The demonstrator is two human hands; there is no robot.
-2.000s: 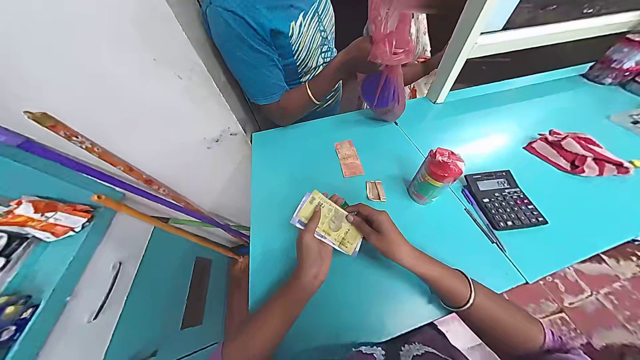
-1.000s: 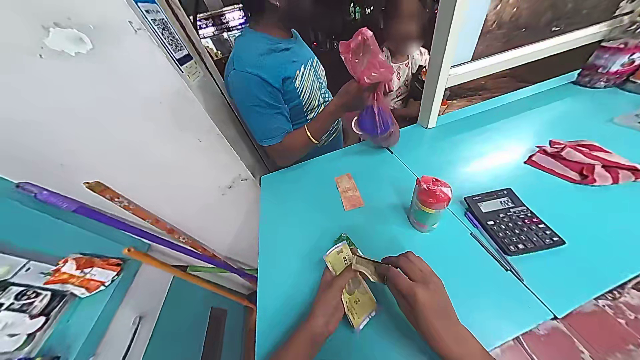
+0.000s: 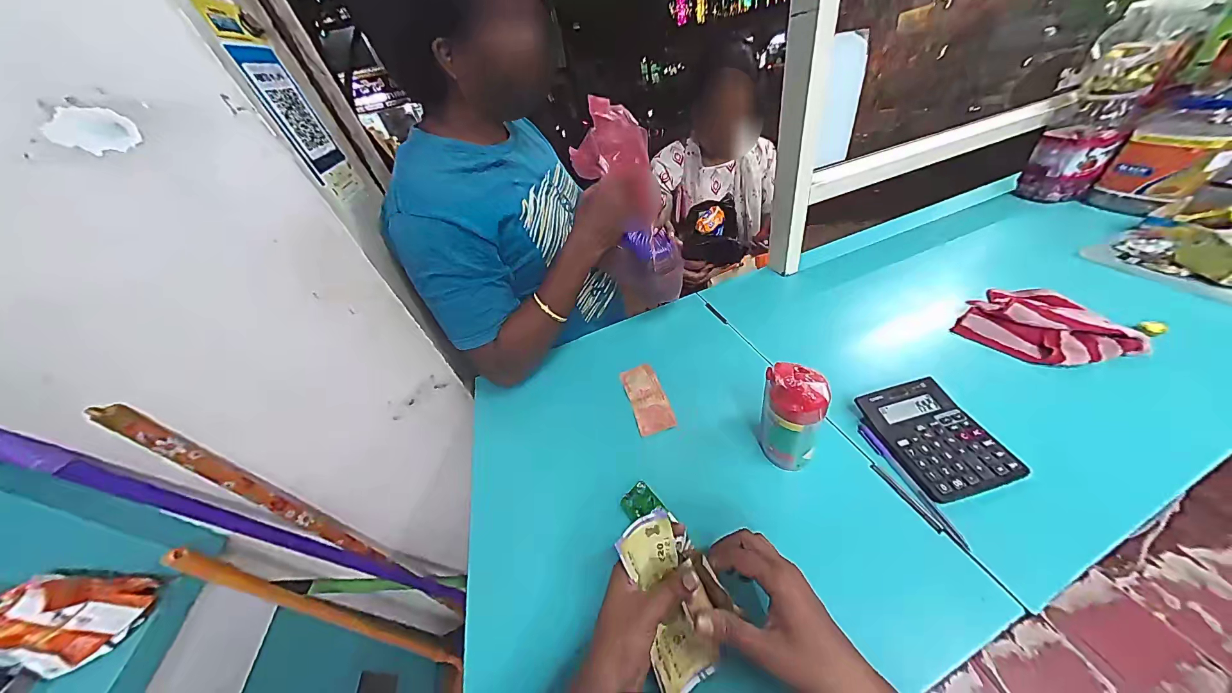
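Near the front edge of the turquoise counter, my left hand [image 3: 640, 616] grips a bundle of yellow banknotes [image 3: 683, 653], bent over the fingers. My right hand [image 3: 775, 606] pinches a darker folded note [image 3: 710, 582] against the bundle with thumb and fingers. A small green packet [image 3: 640, 500] lies just beyond the notes. Farther off, an orange banknote [image 3: 649, 399] lies flat on the counter. To its right stands a clear jar with a red lid [image 3: 795, 416]. A black calculator [image 3: 941, 439] lies farther right, with pens [image 3: 910, 486] along its left side.
A person in a blue T-shirt [image 3: 462, 231] across the counter [image 3: 558, 539] holds a pink plastic bag [image 3: 616, 144]; a smaller person [image 3: 717, 173] stands beside. A red striped cloth [image 3: 1049, 327] and plastic jars [image 3: 1068, 164] are at right. Wrapped rolls [image 3: 289, 602] lean at left.
The small folded note that lay on the counter two seconds ago is gone from that spot. The yellow notes, spread flatter earlier, are now bent in my left hand. The person opposite has raised the pink bag.
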